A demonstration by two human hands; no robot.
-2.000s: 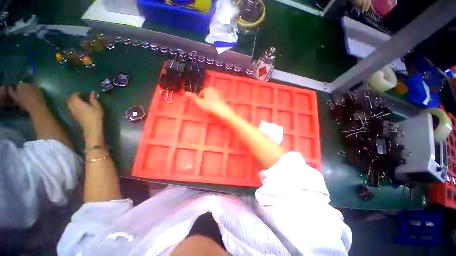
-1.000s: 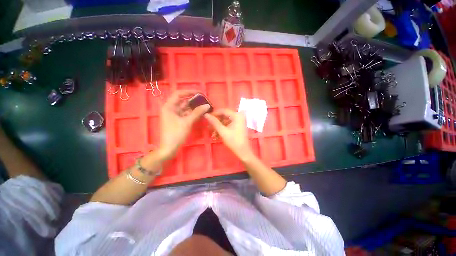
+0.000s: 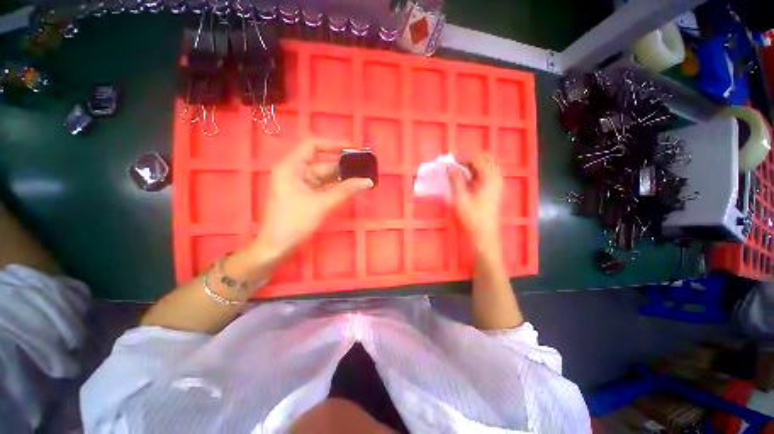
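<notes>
My left hand [image 3: 297, 199] holds a small dark square watch case [image 3: 358, 168] between thumb and fingers, above the middle of the red blister tray [image 3: 356, 285]. My right hand [image 3: 479, 193] pinches a white wiping cloth [image 3: 436, 177] over the tray, right of the case and apart from it. Black binder clips [image 3: 206, 66] with silver wire handles stand in the tray's upper left pockets. Another watch case [image 3: 149, 171] lies on the green bench left of the tray.
Two more small cases [image 3: 103, 100] lie at the upper left. A tangled clip pile [image 3: 624, 161] is right of the tray, beside a white-grey machine [image 3: 706, 178] and a tape roll [image 3: 751, 140]. A bottle [image 3: 419, 30] stands behind the tray. A neighbour's sleeve [image 3: 38, 326] is at the left.
My left hand came from the left bench area and now holds a case over the tray. My right hand left the binder clips, met the left hand, then moved right and took hold of the cloth.
</notes>
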